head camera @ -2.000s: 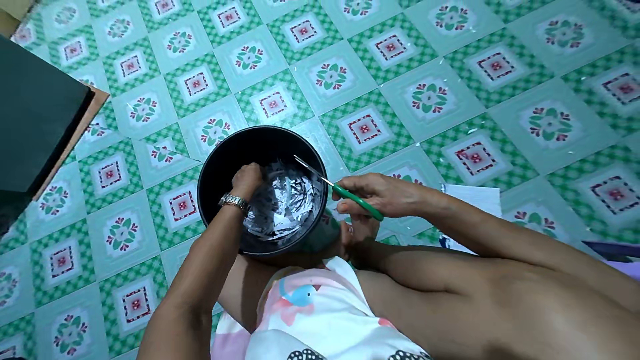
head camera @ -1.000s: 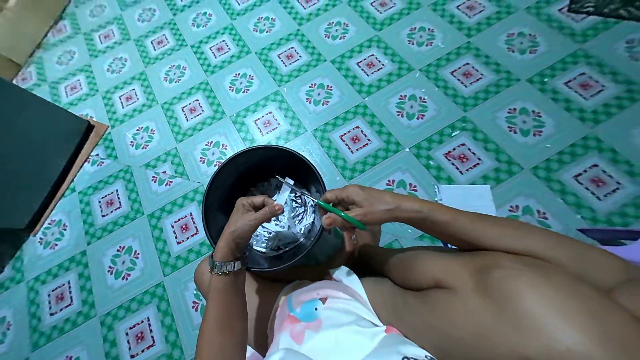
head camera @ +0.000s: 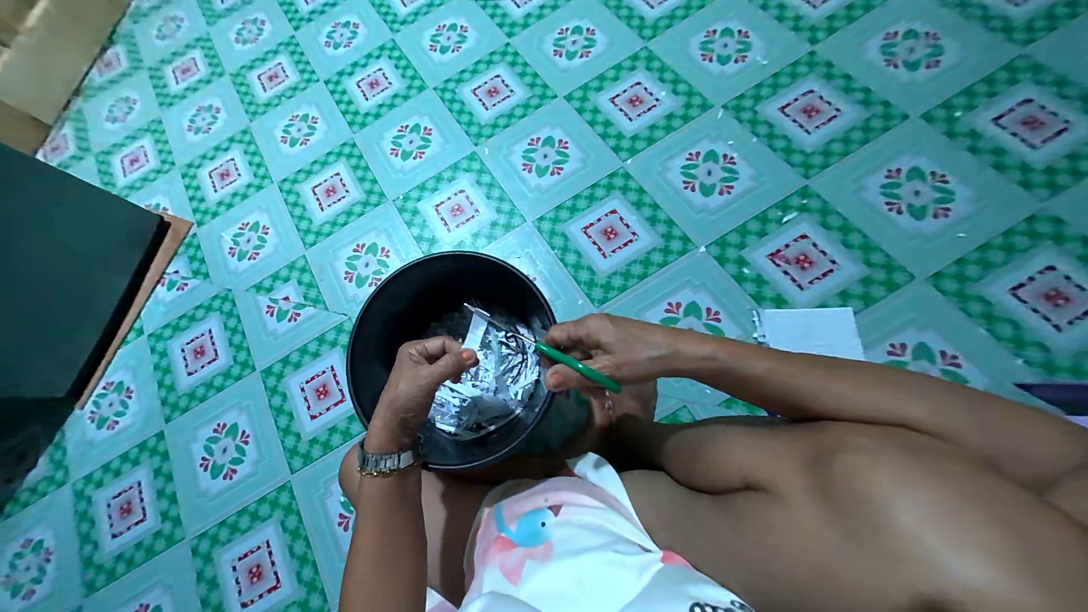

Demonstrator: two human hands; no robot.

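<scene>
My right hand (head camera: 599, 350) grips the green handles of a pair of scissors (head camera: 578, 367), whose metal blades point left over a black round bucket (head camera: 365, 340). Between the thumb and fingers of my left hand (head camera: 429, 370) is a thin silvery strip (head camera: 476, 331), which rises to the scissor blades. Below both hands, the bucket holds a heap of crumpled and cut silvery foil-like pieces (head camera: 480, 399). The left wrist wears a metal-band watch (head camera: 387, 461). Whether the blades touch the strip, I cannot tell.
White paper or card (head camera: 812, 331) lies on the patterned floor (head camera: 544, 157) beyond my right forearm. Small white scraps dot the floor at the right. A dark box-like object with a brown edge (head camera: 140, 306) stands at the left. My legs and a printed white cloth (head camera: 544, 544) are near the bucket.
My left hand was down inside the bucket two seconds ago; it has come up with a silvery strip, held by the scissor blades. The scissors stay in my right hand.
</scene>
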